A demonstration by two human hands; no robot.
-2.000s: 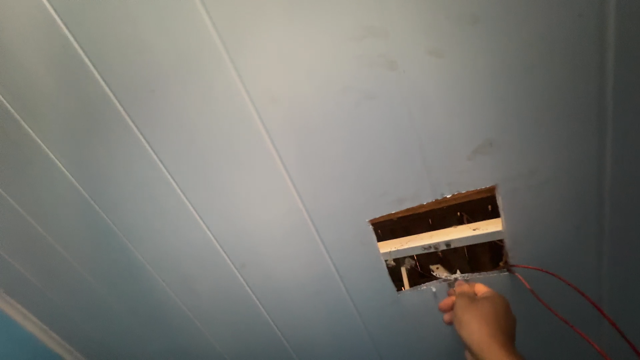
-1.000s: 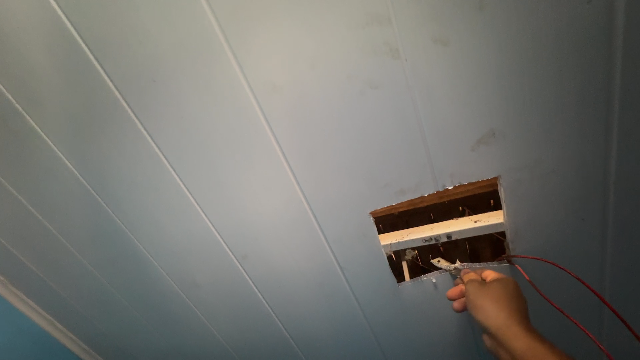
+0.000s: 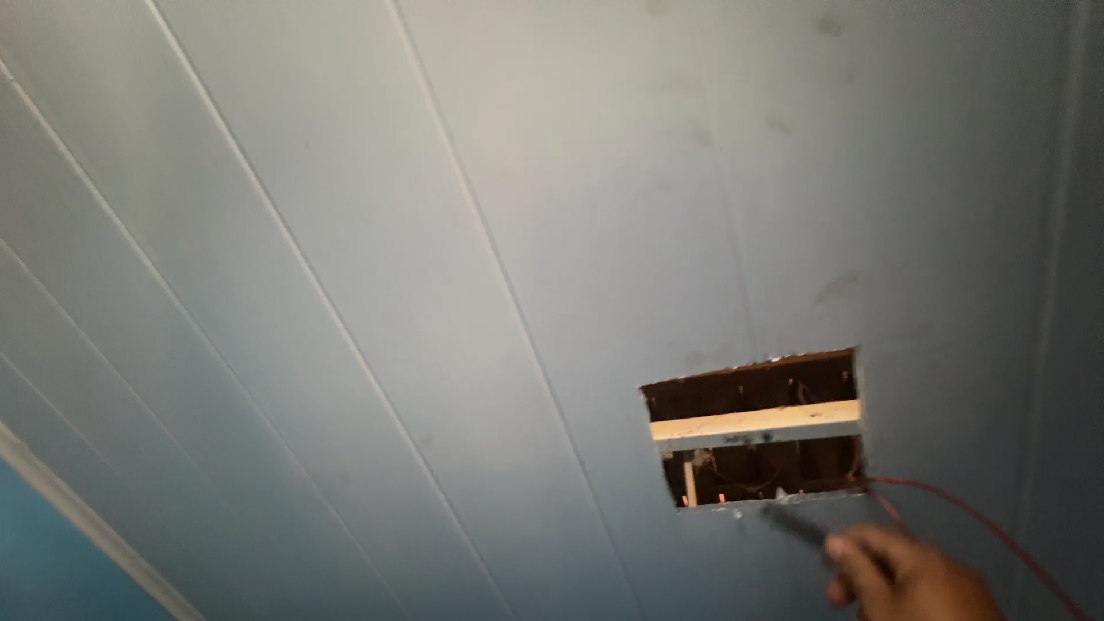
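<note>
My right hand (image 3: pixel 906 573) is at the lower right, its fingers closed on a dark, narrow tool (image 3: pixel 795 524) that is blurred, so its kind cannot be told. The tool's tip points up and left, just below the lower edge of a rectangular opening (image 3: pixel 755 355) cut in the pale blue panelled ceiling (image 3: pixel 621 216). A light wooden batten (image 3: pixel 755 422) crosses the opening. Red wire (image 3: pixel 975 507) comes out at the opening's lower right corner and runs down to the right. My left hand is not in view.
The opening has ragged, chipped edges. Inside it are dark boards and a short upright wooden piece (image 3: pixel 690 485). Long pale seams run diagonally along the panels. A whitish trim strip (image 3: pixel 95 535) borders a brighter blue wall (image 3: pixel 52 552) at the lower left.
My right hand has moved down and right, away from the opening's lower edge. The light-coloured end of the held thing, seen inside the opening before, no longer shows there.
</note>
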